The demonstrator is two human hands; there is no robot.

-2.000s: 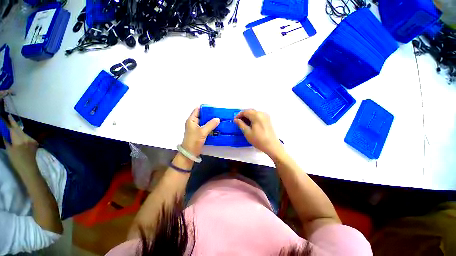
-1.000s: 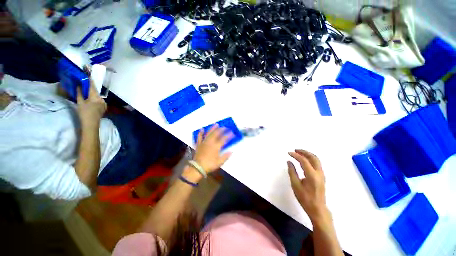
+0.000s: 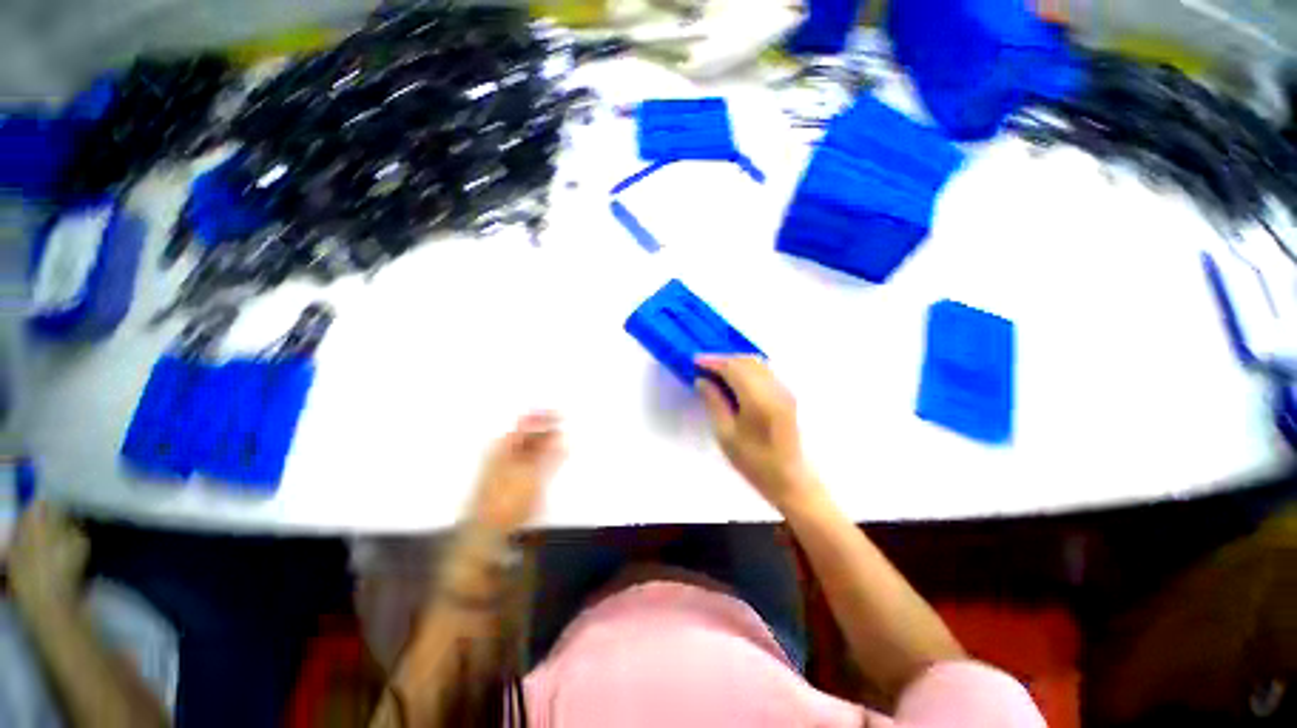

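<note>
My right hand grips a blue insert tray by its near right corner, tilted a little above the white table. No cable shows in it. My left hand is blurred over the table's front edge and holds nothing that I can see; whether its fingers are apart is unclear. Two filled trays lie side by side at the left, with black cable coils beyond their far edge. The frame is blurred, so the slots are hard to read.
A large black cable heap lies at the far left. A thick empty tray stack and a flat blue tray are at the right. A printed card and another tray lie beyond. A neighbour's arm is at the lower left.
My left hand has left the tray at the left, which now lies beside the other filled one. My right hand, empty before, now holds a tray from the right. The view has swung right.
</note>
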